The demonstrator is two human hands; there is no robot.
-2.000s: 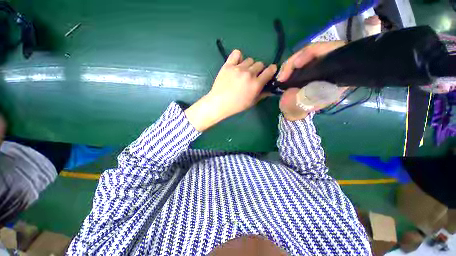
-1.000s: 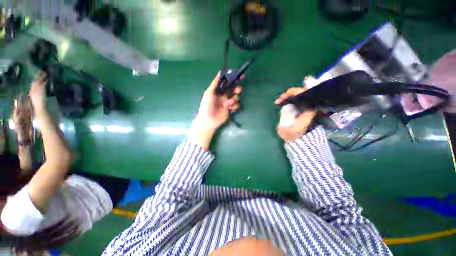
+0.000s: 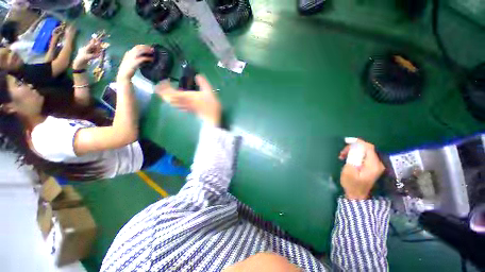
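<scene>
My left hand is blurred and reaches out to the left over the bench. Its fingers are apart and hold nothing that I can see. A small dark piece is just beyond its fingers; whether they touch is unclear. My right hand is above the bench at the right, fingers curled in, with white coverings on fingers and nothing visible in it. The black electric screwdriver lies at the lower right beside the screw feeder, away from my right hand.
A round ribbed black unit sits at the far right of the green bench. More ribbed units are at the far side, near a white metal upright. A co-worker at left handles another ribbed unit. Cardboard boxes stand below.
The view has turned left. My left hand has moved left, and the dark part it held is out of it. My right hand has let go of the screwdriver.
</scene>
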